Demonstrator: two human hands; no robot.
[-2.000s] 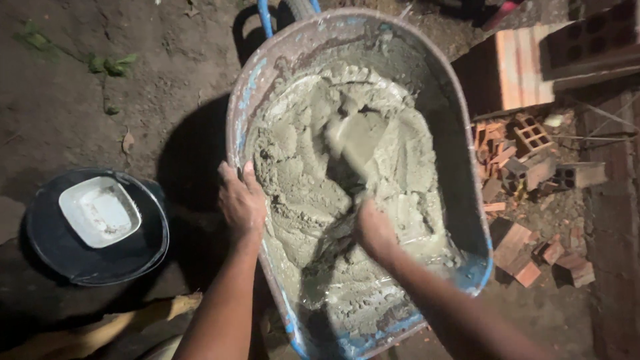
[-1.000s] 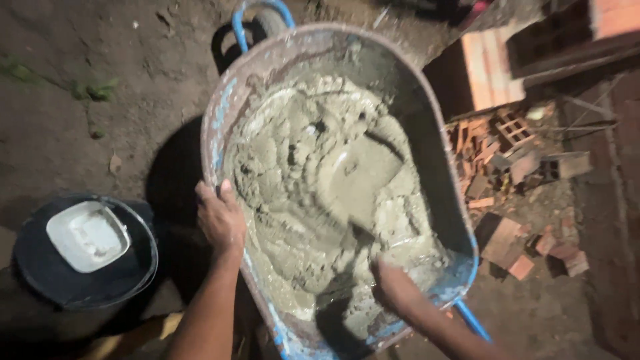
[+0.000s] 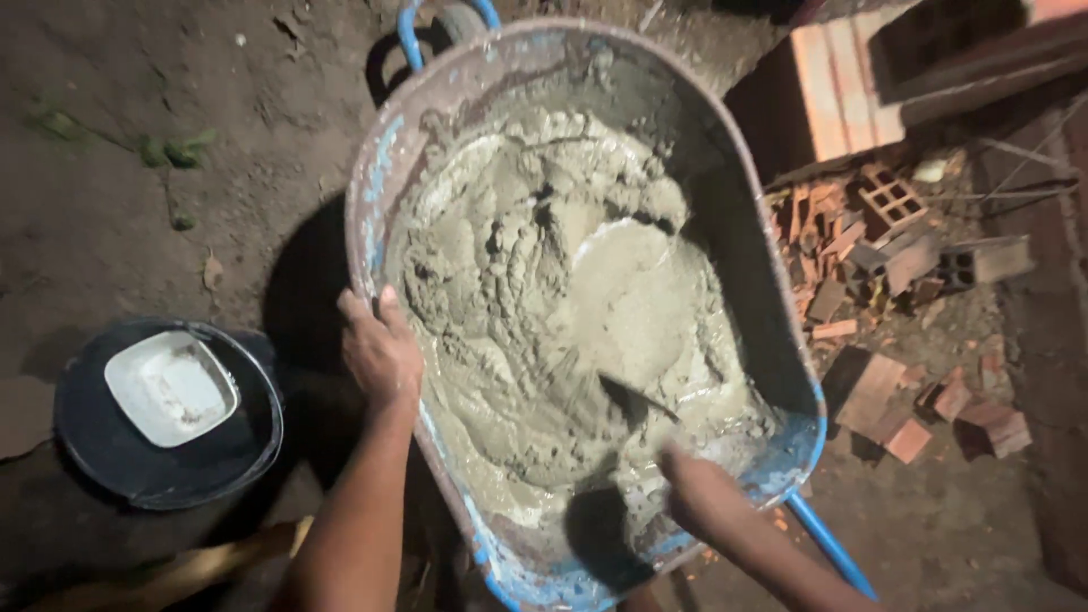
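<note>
Wet grey mortar (image 3: 510,357) fills much of a blue metal wheelbarrow tray (image 3: 364,212), whose rim is worn and coated. My left hand (image 3: 382,348) grips the tray's left rim, fingers over the edge. Over the lower right part of the tray, my right hand (image 3: 693,484) is closed around the handle of a trowel; the hand is blurred and the handle is mostly hidden. The trowel's blade (image 3: 633,398) is tilted, partly sunk in the mortar, beside a smooth wet patch.
To the left, a black bucket (image 3: 89,433) holds a white plastic container (image 3: 174,387). Hollow clay bricks (image 3: 850,85) are stacked at the upper right, above broken brick pieces (image 3: 909,263). A blue wheelbarrow handle (image 3: 833,544) sticks out at the lower right. A wooden piece (image 3: 204,557) lies at lower left.
My right hand and the trowel have moved down the tray, toward its lower right. The mortar's surface has been reshaped, with a smooth patch right of centre. My left hand stays on the rim.
</note>
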